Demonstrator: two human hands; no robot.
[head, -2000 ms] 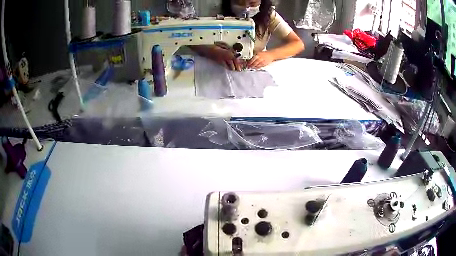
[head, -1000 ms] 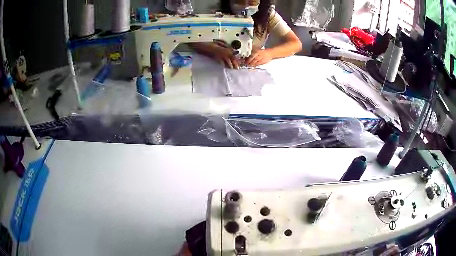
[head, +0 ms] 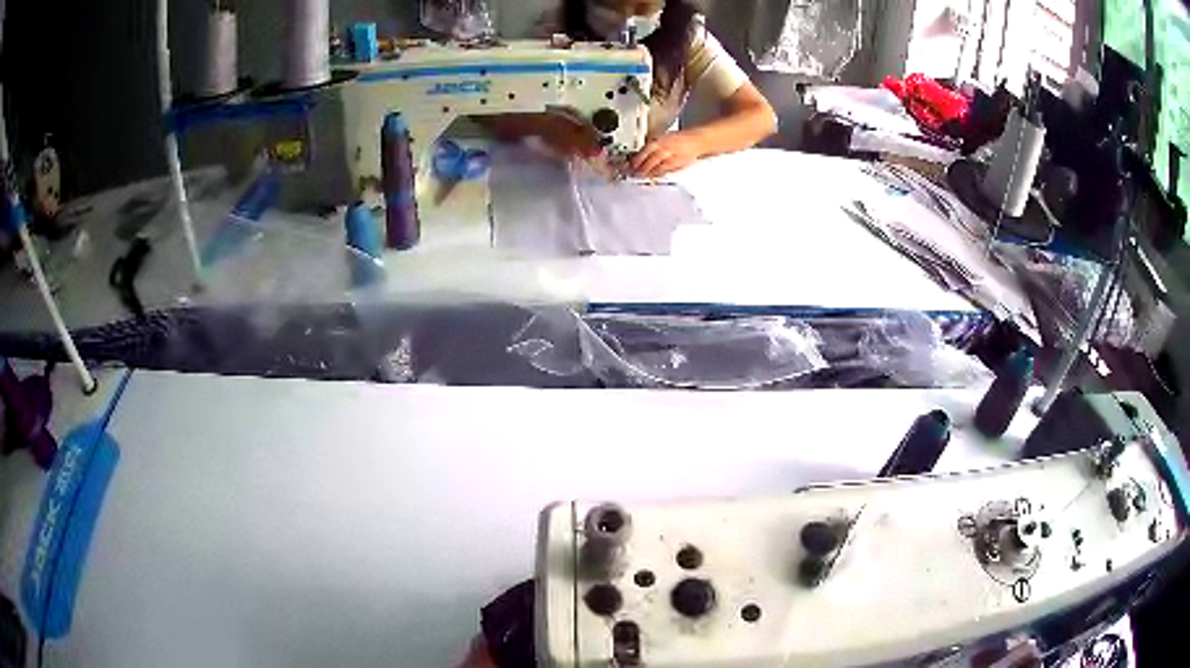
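The white head of my sewing machine [head: 861, 548] lies across the lower right of the view and hides its needle area. A small piece of dark purple garment [head: 512, 624] shows at its left end. A skin-toned sliver of my left hand [head: 482, 652] shows beside the garment at the bottom edge. The rest of it is cut off or hidden, so its grip cannot be told. A small brownish patch below the head at the lower right may be part of my right hand, but it is too small and blurred to tell.
Dark thread cones [head: 919, 444] are behind the machine head. Crinkled plastic sheeting [head: 692, 350] lies between the tables. Opposite, a masked person [head: 711, 118] handles a grey panel [head: 587, 215] at another white machine [head: 496, 91]. A thin white pole [head: 46, 294] is at left.
The view has shifted slightly. The dark garment and a bit of my left hand show at the bottom edge, where only dark cloth showed two seconds ago. The person opposite has raised their head slightly.
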